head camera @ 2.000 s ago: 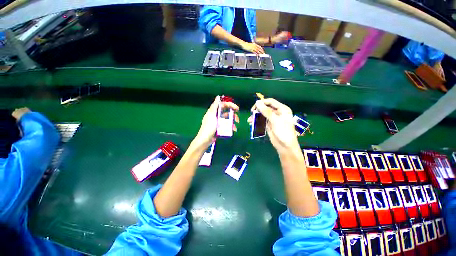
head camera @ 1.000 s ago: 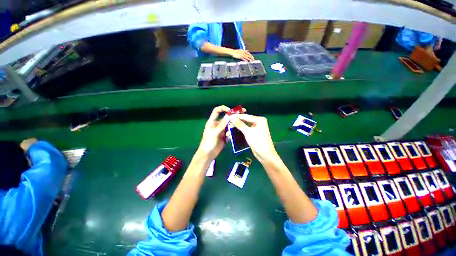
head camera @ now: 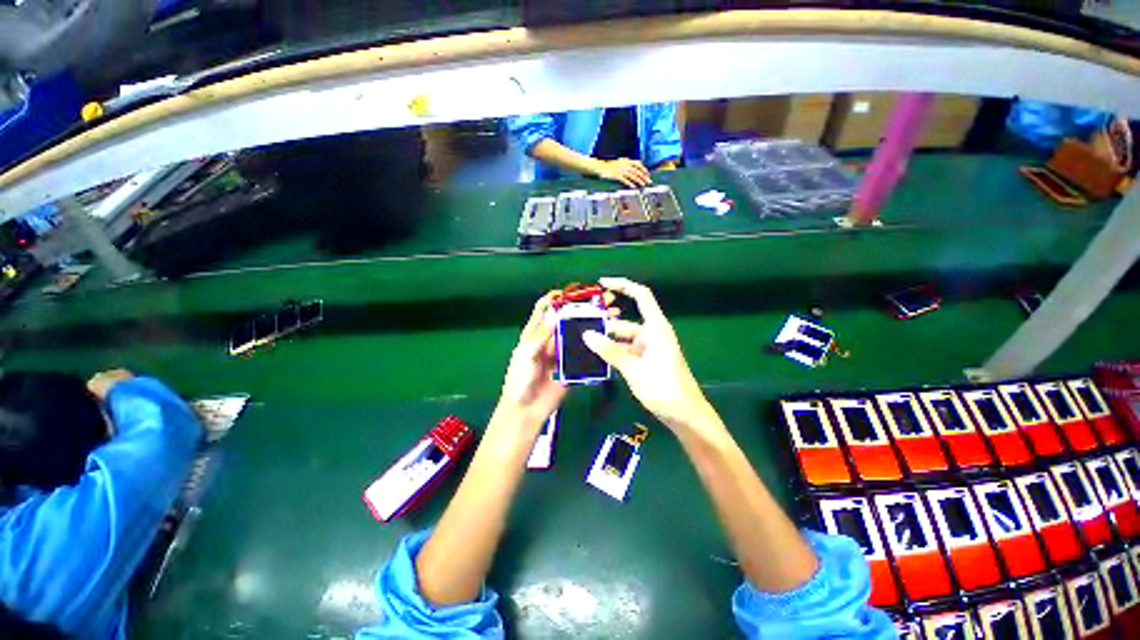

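My left hand [head camera: 533, 365] holds a phone housing by its left side; its red end [head camera: 579, 298] points away from me. A display module [head camera: 583, 349] with a dark screen and white frame lies over the housing's face. My right hand [head camera: 644, 356] is on the right side, thumb on the screen and fingers at the red end. The fingers hide parts of the edges. A small stack of red housings [head camera: 420, 470] lies left of my forearms. A loose display module [head camera: 615, 464] with a yellow tail lies on the bench. A white piece [head camera: 543, 443] is partly behind my left forearm.
A black blister tray [head camera: 800, 490] of orange-red phone parts is at right. The belt bears joined screens [head camera: 276, 326], display modules [head camera: 806, 339] and a red-rimmed housing [head camera: 913, 300]. Grey parts [head camera: 600, 215] and a clear tray [head camera: 784, 173] stand beyond, near another worker. A neighbour [head camera: 100, 488] sits left.
The separate housing and display module have come together in my hands. The screen now lies over the housing, facing up. The view has shifted, so the bench appears lower.
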